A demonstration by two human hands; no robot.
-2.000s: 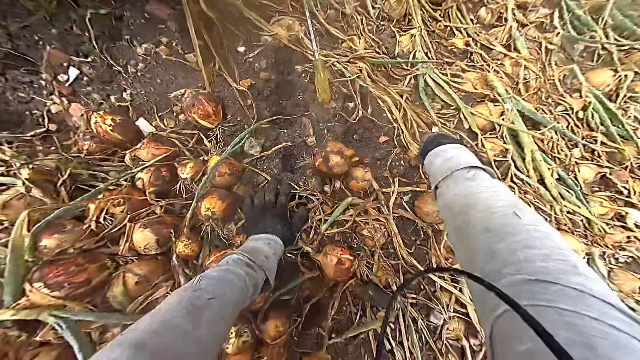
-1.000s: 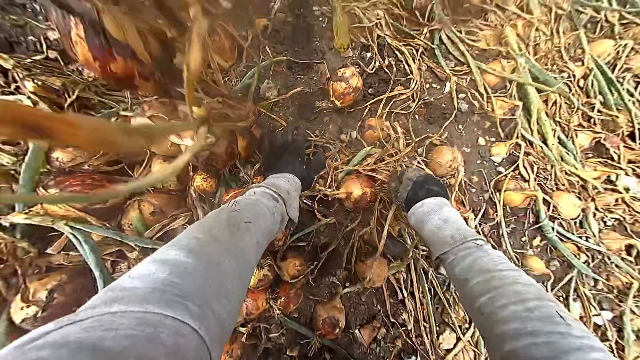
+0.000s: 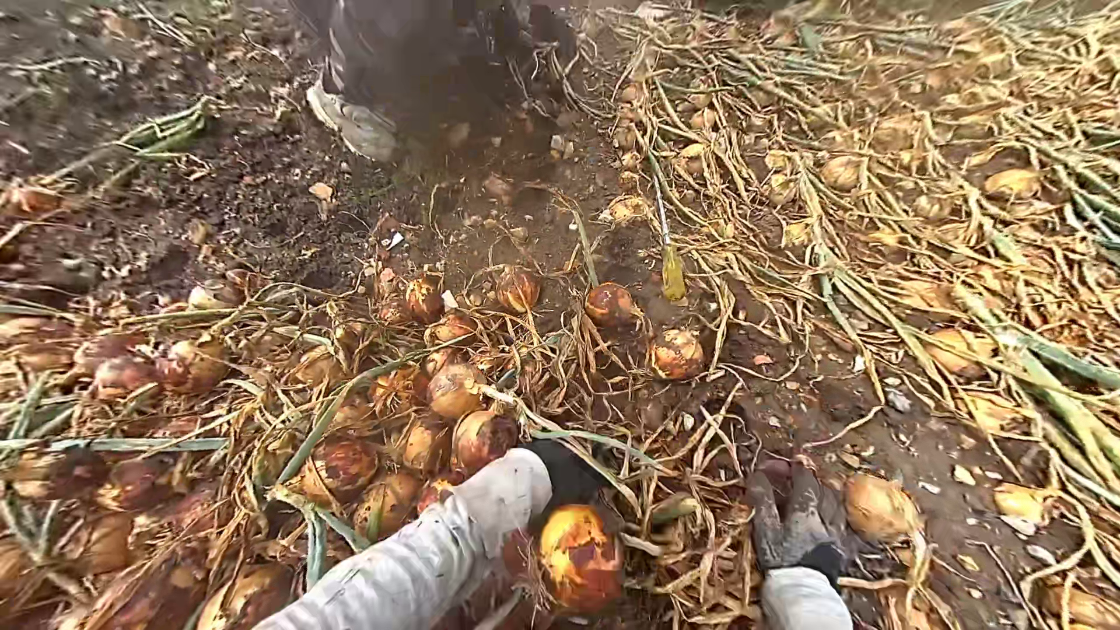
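My left hand [image 3: 569, 477], in a dark glove below a pale grey sleeve, is low among the onions; its fingers are largely hidden by dry stalks and a large brown onion [image 3: 582, 558] just below it. Whether it grips anything cannot be told. My right hand [image 3: 792, 512], in a grey and black glove, reaches down to the soil at the right edge of the dry tops [image 3: 709, 490], fingers slightly apart. A loose yellow onion [image 3: 879, 507] lies just right of it. Several onions, among them one with peeling skin [image 3: 676, 353], lie ahead of both hands.
A tool with a thin metal shaft and yellow handle [image 3: 672, 273] lies on the soil ahead. Piled onions [image 3: 337, 468] spread at the left. Rows of onions with drying tops [image 3: 840, 262] cover the right. Another person's shoe [image 3: 354, 122] and dark clothing are at the top.
The view has tilted up and shows another person's shoe. The large blurred onion and stalks that hung close at upper left one second ago are gone from there.
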